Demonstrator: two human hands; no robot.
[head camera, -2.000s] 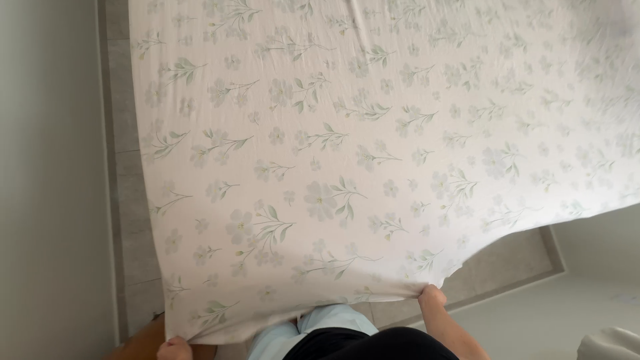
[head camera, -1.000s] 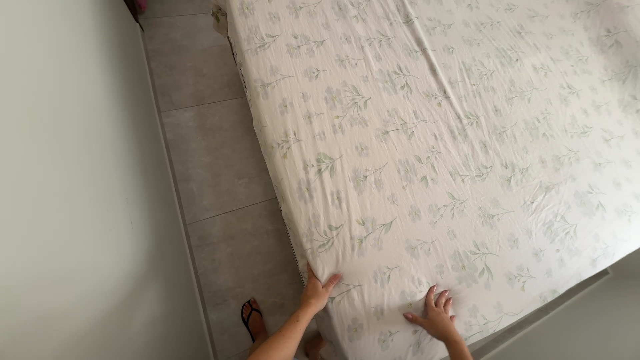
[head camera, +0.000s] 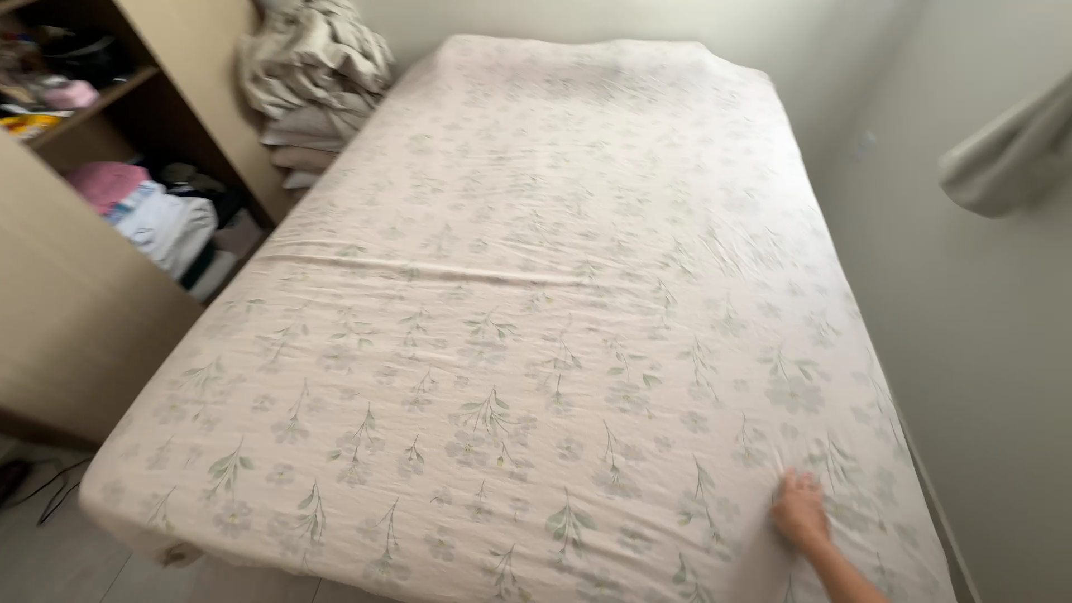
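A pale pink fitted sheet (head camera: 519, 335) with grey flowers and green leaves covers a mattress. It lies over the whole top, with a long raised crease across the middle-left part and small wrinkles elsewhere. My right hand (head camera: 801, 509) rests on the sheet near the mattress's right edge at the lower right, its forearm coming in from the bottom. The hand is blurred and its fingers look bent; whether they pinch any cloth cannot be told. My left hand is out of view. At the near left corner the sheet hangs over the edge, with a small brownish patch below.
A wooden wardrobe (head camera: 75, 276) with folded clothes (head camera: 163, 218) on its shelves stands at the left. Beside the far left edge is a stack of bedding (head camera: 310, 67). A wall runs close along the right, with a hanging grey-green cloth (head camera: 1009, 155). Dark cables (head camera: 54, 490) lie on the floor.
A second ago both hands were on the sheet at a mattress corner; now only the right shows, on the sheet. The view has swung up to take in the whole bed.
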